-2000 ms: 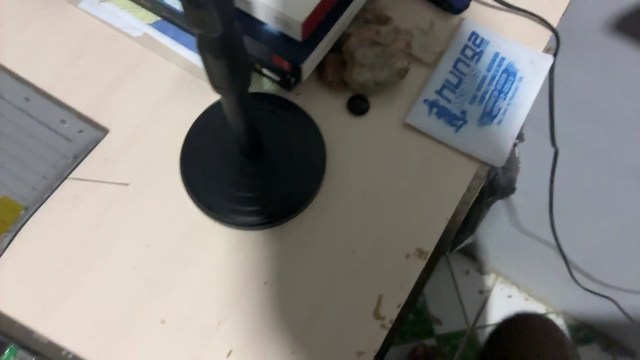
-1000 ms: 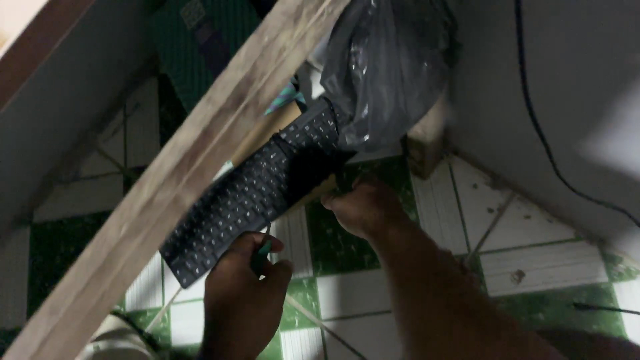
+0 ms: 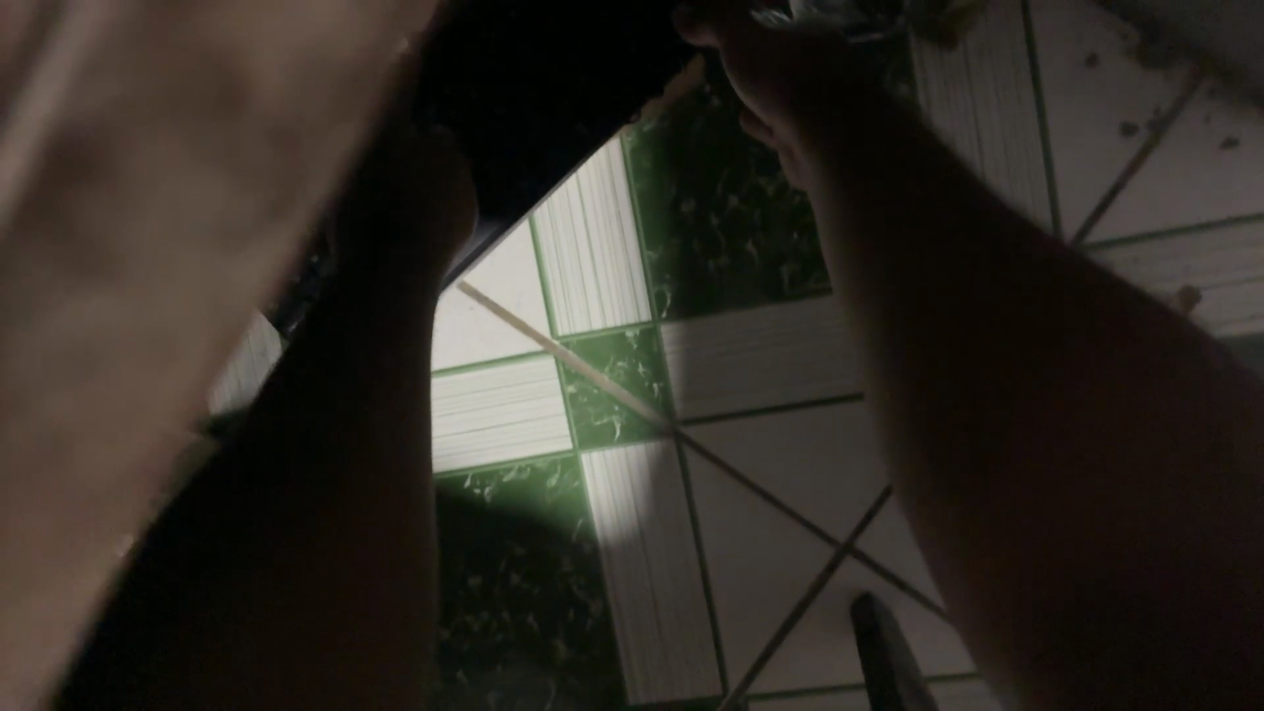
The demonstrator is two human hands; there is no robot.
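Note:
A large dark flat object (image 3: pixel 553 89), in deep shadow, fills the upper middle of the head view; its straight lower edge runs diagonally over the floor, and its kind cannot be told. My left hand (image 3: pixel 420 197) lies against its lower left part, the fingers lost in shadow. At its upper right corner is my right hand (image 3: pixel 755 89), with some fingers curled below and the fingertips near the edge. Whether either hand grips it is too dark to tell.
A wooden beam (image 3: pixel 188 247), blurred and close, crosses the left side. Below lies a green and white tiled floor (image 3: pixel 632 395). Clear plastic (image 3: pixel 839 18) shows at the top, near my right wrist. A dark narrow object (image 3: pixel 884 652) is at the bottom. Crumbs dot the floor at upper right.
The view has moved from the tabletop down to the floor beneath the beam, and closer in. One second ago a black keyboard was between my hands; now a dark shape is there.

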